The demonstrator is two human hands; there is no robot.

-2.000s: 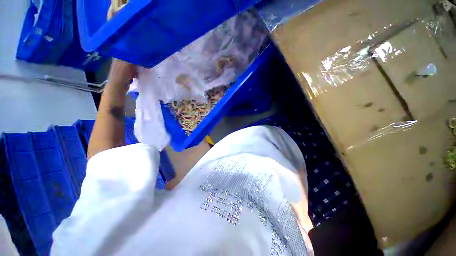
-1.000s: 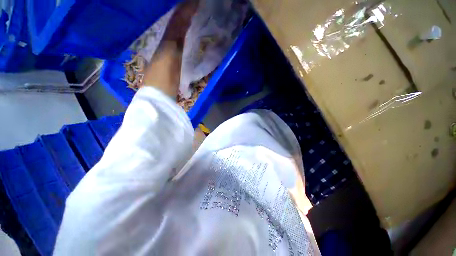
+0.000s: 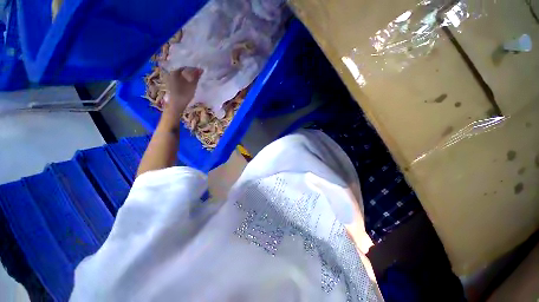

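My left hand (image 3: 182, 88), bare and blurred, is over the lower blue bin (image 3: 251, 100), at the edge of the pale crumpled liner (image 3: 221, 38). Its fingers look curled; I cannot tell if they hold anything. Small beige-tan figure arms (image 3: 205, 125) lie heaped in the bin in front of and left of the liner. A few more arms show on or through the liner. My right hand is not in view; a blurred skin-toned patch shows at the bottom right corner.
An upper blue bin (image 3: 112, 38) overhangs the lower bin at the top left. Blue bins (image 3: 65, 194) stand in a row at left. Brown cardboard (image 3: 455, 177) with shiny tape covers the right side, with a small white cap-like piece (image 3: 518, 43) on it. My white-clothed lap is below.
My left hand first was at the liner below the upper bin, then reached deep into the lower bin, and now has drawn back towards me. The liner lies lower and flatter, with more arms showing.
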